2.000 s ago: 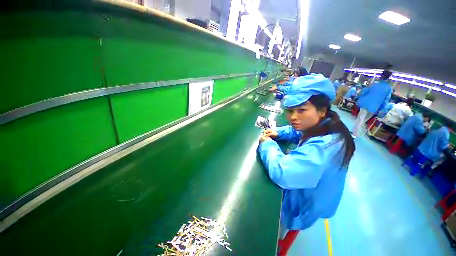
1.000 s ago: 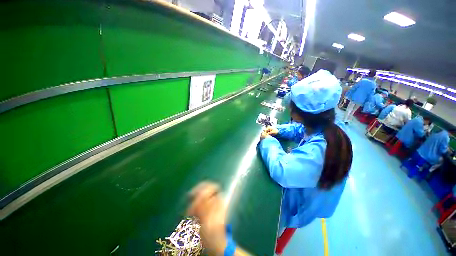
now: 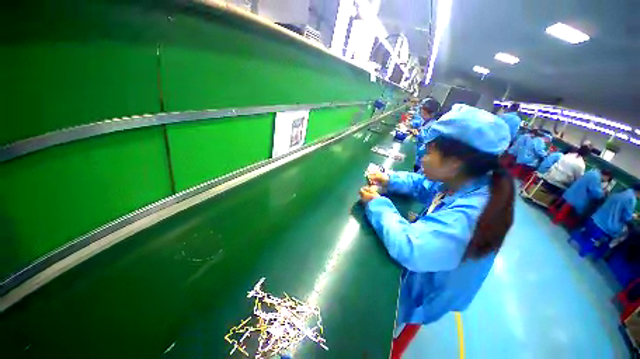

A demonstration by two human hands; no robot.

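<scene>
A loose, tangled pile of thin white and yellow strips (image 3: pixel 279 324) lies on the shiny dark-green bench (image 3: pixel 203 280) near the bottom of the picture. Single strips stick out at its edges. A tiny blue spot shows at the bottom edge just below the pile; I cannot tell what it is. Neither my left hand nor my right hand can be seen.
A person in a blue smock and cap (image 3: pixel 449 217) sits at the bench's right edge, hands over small parts. A green panel with a metal rail (image 3: pixel 105 125) and a posted sheet (image 3: pixel 290 133) runs along the left. More workers sit further back.
A hand with a blue wrist band, over the pile a second ago, has left the picture. The pile is more spread out. The neighbour has turned the head towards the bench.
</scene>
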